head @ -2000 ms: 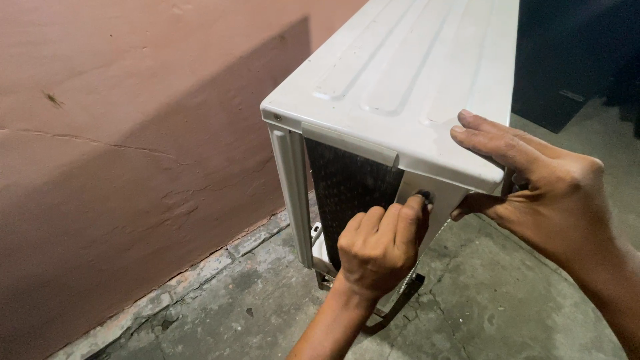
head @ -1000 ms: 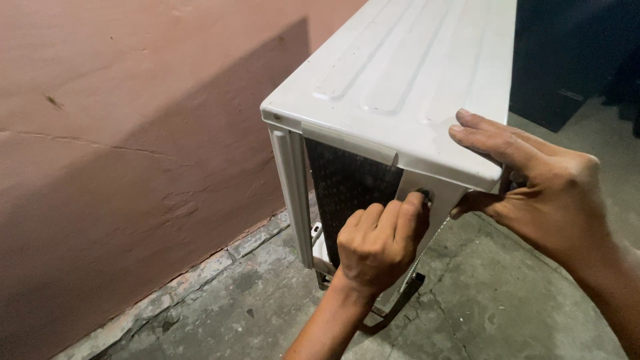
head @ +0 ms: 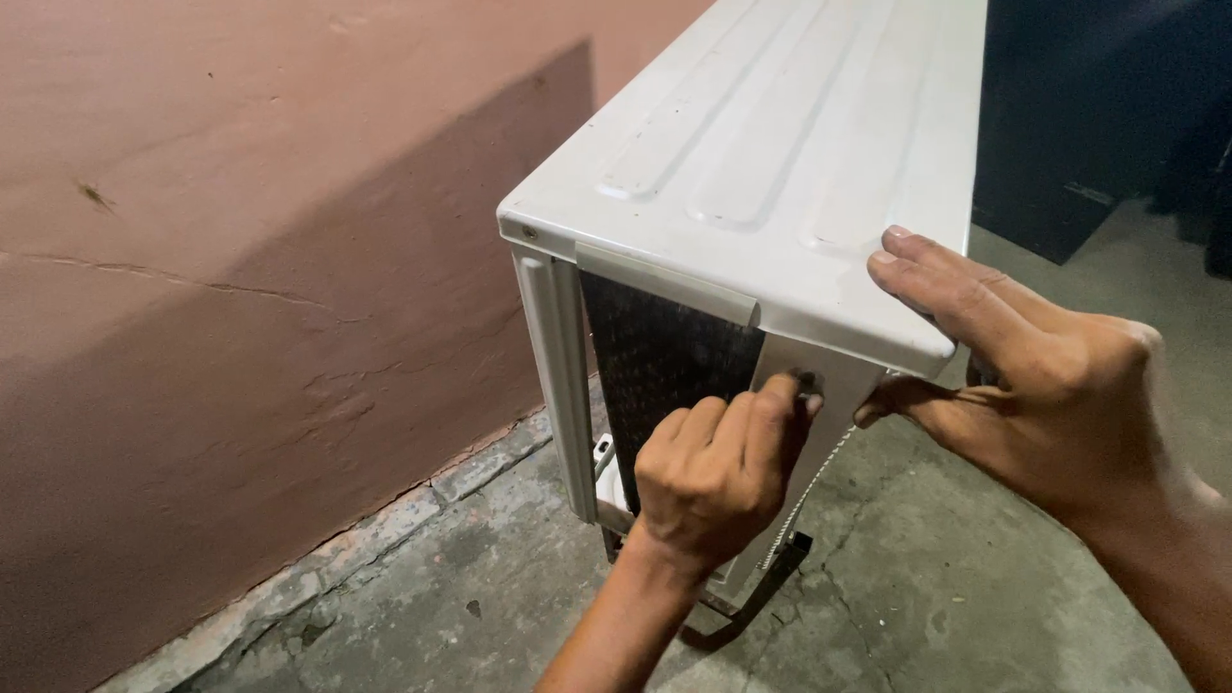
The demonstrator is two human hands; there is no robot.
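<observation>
A white metal cabinet, which looks like an air conditioner's outdoor unit, has a ribbed top panel (head: 770,125) and a dark finned coil (head: 664,356) in its near end. My left hand (head: 717,472) is curled at the side panel (head: 833,423) right of the coil. Its thumb and index finger pinch at a small dark spot there; whether they grip a part is hidden. My right hand (head: 1020,356) holds the near right corner of the top panel, fingers on top and thumb below the rim.
A pinkish plastered wall (head: 241,241) runs along the left. Under the cabinet is a dark metal stand (head: 751,611) on the concrete floor (head: 924,587). A large dark object (head: 1049,125) stands behind at the right.
</observation>
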